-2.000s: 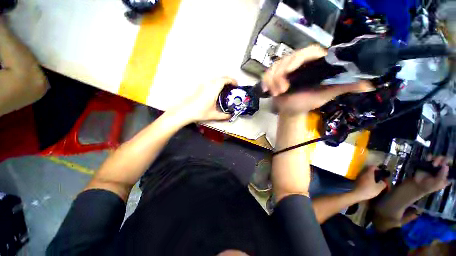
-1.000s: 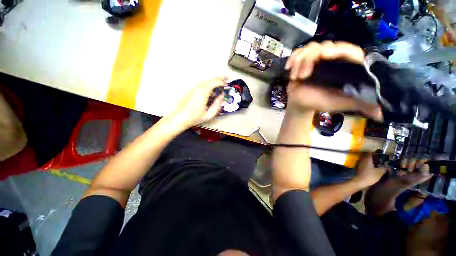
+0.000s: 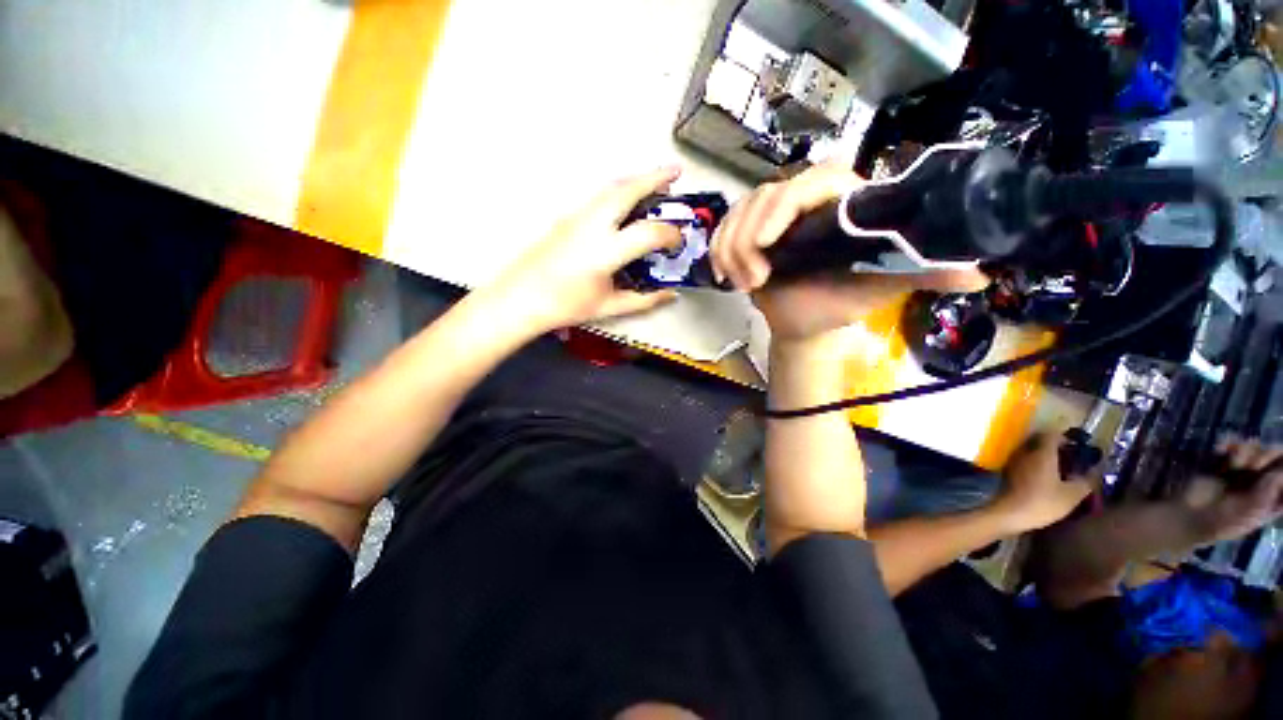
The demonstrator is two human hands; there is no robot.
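Note:
My left hand [image 3: 598,260] holds a round black unit [image 3: 684,242] with a silver-white centre and a red bit, at the front edge of the bench. My right hand [image 3: 795,253] is shut around a thick black electric screwdriver [image 3: 908,211] with a white wire loop and a black cord. The screwdriver lies nearly level, its front end pointing at the unit. Its tip is hidden by my right fingers.
A light grey screw feeder [image 3: 809,92] stands beyond my hands. Dark units [image 3: 946,335] lie to the right. Yellow tape [image 3: 373,127] crosses the white bench [image 3: 556,85]. A red stool [image 3: 267,331] is at left. Another person's hands [image 3: 1044,485] work at right.
The screwdriver has moved left to the unit and is less blurred. My left hand and unit have shifted slightly right and up. The unit at the upper left has left the view.

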